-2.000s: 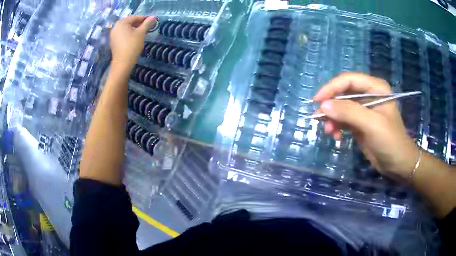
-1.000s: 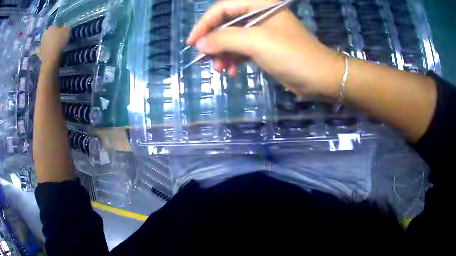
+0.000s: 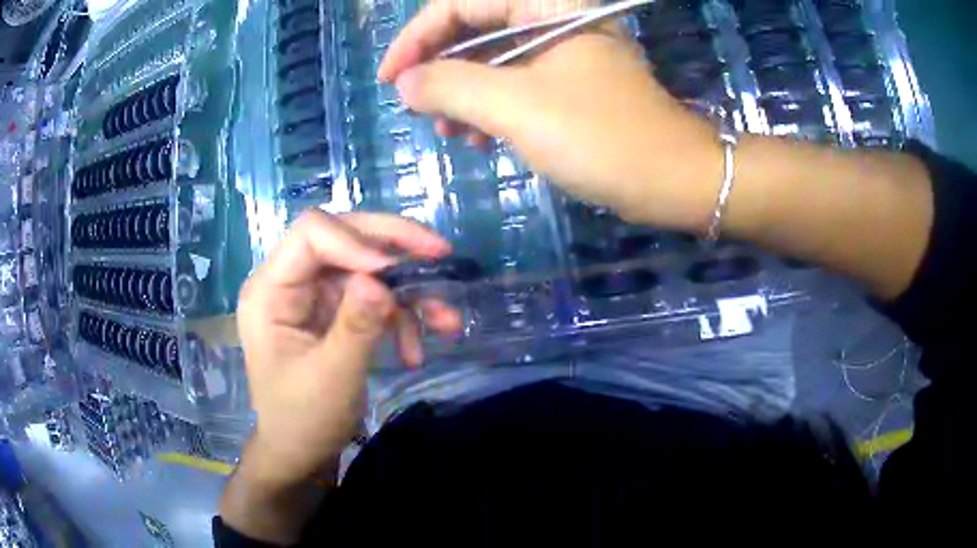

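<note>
My left hand (image 3: 321,305) is over the near left part of the main clear tray (image 3: 568,340). Its thumb and fingers pinch a thin black disc (image 3: 412,270), seen nearly edge-on and blurred. My right hand (image 3: 536,96) is above the tray's middle and holds silver tweezers (image 3: 546,34); their tips are hidden at the fingers. More black discs stand in the main tray, in a column at its left (image 3: 303,80), in columns at its right (image 3: 787,75) and near its front edge (image 3: 616,280).
A side tray (image 3: 184,219) at the left holds rows of black discs. Stacked clear trays (image 3: 32,252) stand beyond it at the far left. A green mat (image 3: 220,118) lies under the trays. Grey floor with a yellow line (image 3: 198,462) shows below.
My left hand has come from the side tray's back row to the main tray with a black disc in its fingers. The view has shifted right; my right hand still holds the tweezers.
</note>
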